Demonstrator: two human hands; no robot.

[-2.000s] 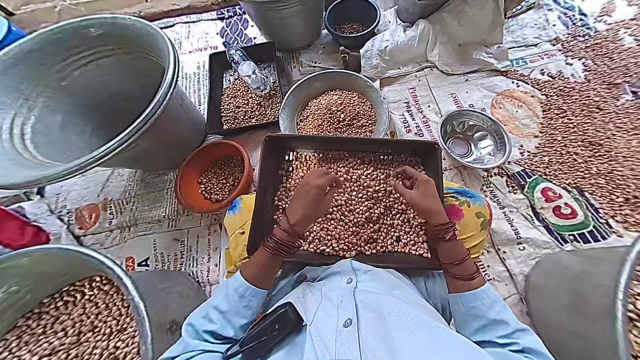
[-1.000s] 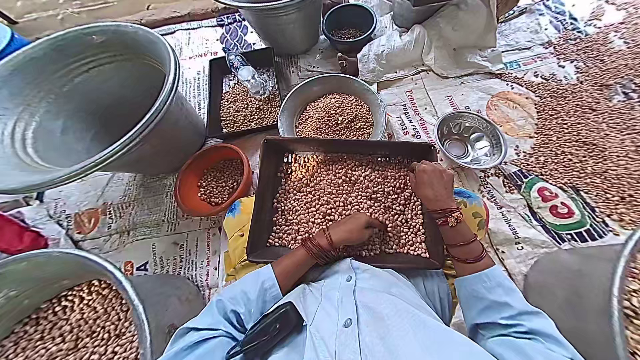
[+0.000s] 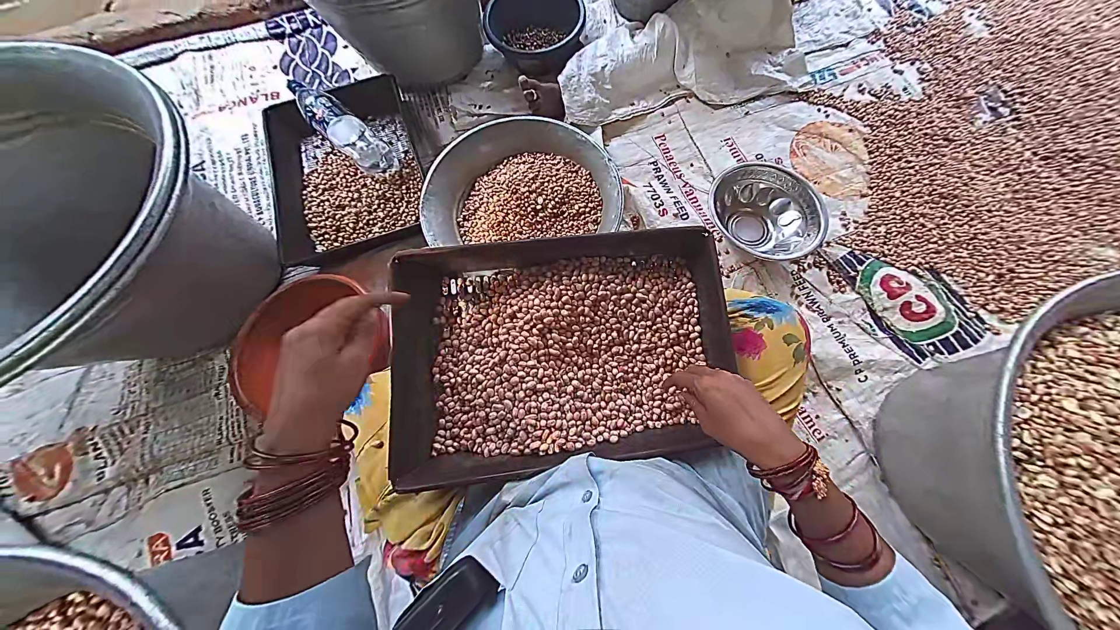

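A dark rectangular tray with a perforated base [image 3: 411, 376] rests on my lap, filled with brown nuts or beans [image 3: 569, 359]. Over the orange bowl [image 3: 262, 332], just left of the tray, is my left hand [image 3: 328, 363]; its index finger points toward the tray's left wall, and whether it holds anything is hidden. My right hand [image 3: 731, 407] touches the nuts at the tray's right side with bent fingers; I cannot tell if a nut is between them. Beyond the tray stands a round metal basin [image 3: 437, 192] with more nuts.
Large metal tubs stand at left [image 3: 210, 262] and right [image 3: 945, 437]. A second dark tray [image 3: 280, 192] holds nuts and a plastic bottle [image 3: 350, 136]. A steel bowl [image 3: 770, 210] sits beyond my right knee. Loose nuts [image 3: 1006, 175] cover the printed sheets at the right.
My left hand has moved from the nuts in the tray to over the orange bowl. My right hand has come down from the tray's upper right corner to the nuts at its right side.
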